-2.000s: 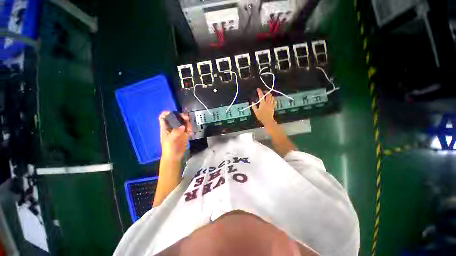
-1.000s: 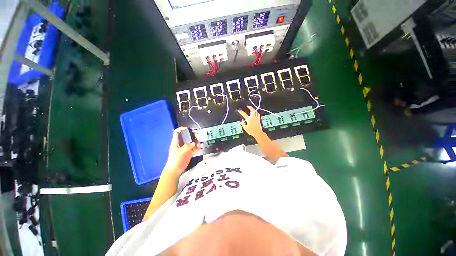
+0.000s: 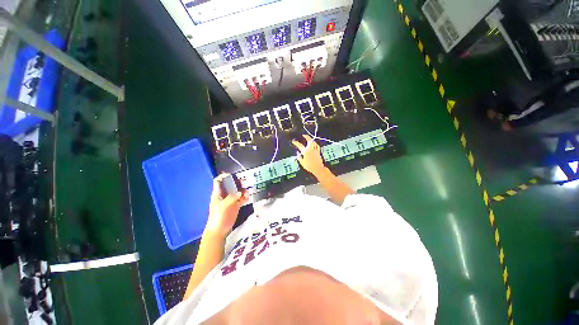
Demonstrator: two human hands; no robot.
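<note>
My left hand (image 3: 225, 202) holds a small dark block, a power adapter (image 3: 228, 184), at the left end of the black fixture panel (image 3: 289, 141). My right hand (image 3: 310, 157) lies over the middle of the pale green strip (image 3: 351, 148), fingers spread toward the sockets; nothing shows in it. A row of cream-framed sockets (image 3: 284, 117) runs along the panel's far side. Thin white cords (image 3: 277, 145) loop between the sockets and the green strip. Whether the adapter touches the strip cannot be told.
A grey tester cabinet (image 3: 212, 53) with lit meters stands behind the panel. A blue tray (image 3: 181, 193) lies left of the panel. Another blue tray (image 3: 171, 285), with dark rows, is partly behind my left arm. Yellow-black floor tape (image 3: 466, 133) runs at the right.
The view has shifted, bringing the cabinet's meters and screen into sight. My left hand still holds the adapter, which is turned and lies closer to the strip's left end. My right hand stays near the strip's middle.
</note>
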